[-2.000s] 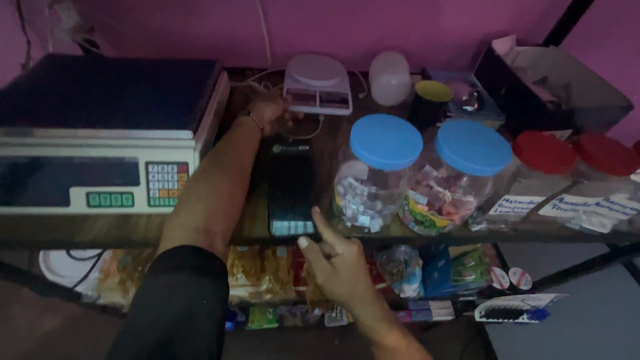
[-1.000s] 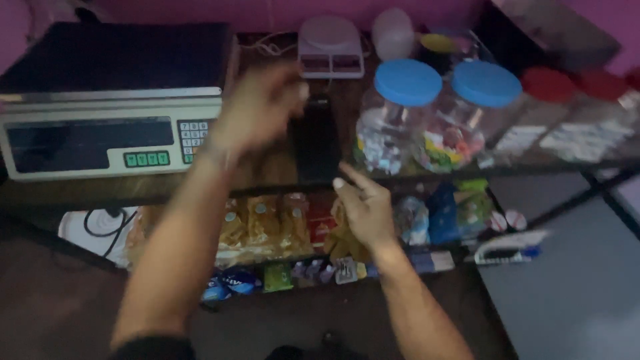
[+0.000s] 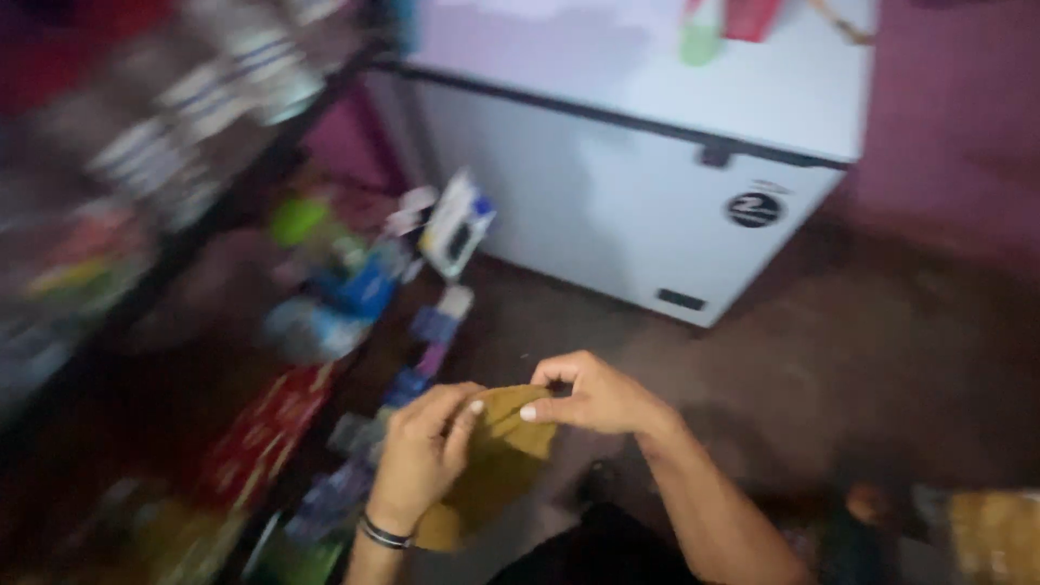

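Note:
A mustard-brown cloth [image 3: 508, 455] hangs between my two hands, low in the middle of the view. My left hand [image 3: 426, 451], with a dark band on its wrist, pinches the cloth's upper left edge between thumb and fingers. At the upper right edge, my right hand [image 3: 597, 398] grips it between thumb and forefinger. The lower part of the cloth droops below my hands, partly behind the left one.
A white chest freezer [image 3: 601, 203] stands ahead, with green and red items on its lid. Blurred shelves on the left hold jars [image 3: 154, 154], a red packet [image 3: 272, 431] and a blue packet [image 3: 366, 284]. Brown floor [image 3: 877, 349] shows at right.
The view has swung right, from the scales and jars to the freezer. My hands have left the dark phone-like object on the shelf and now hold the cloth between them.

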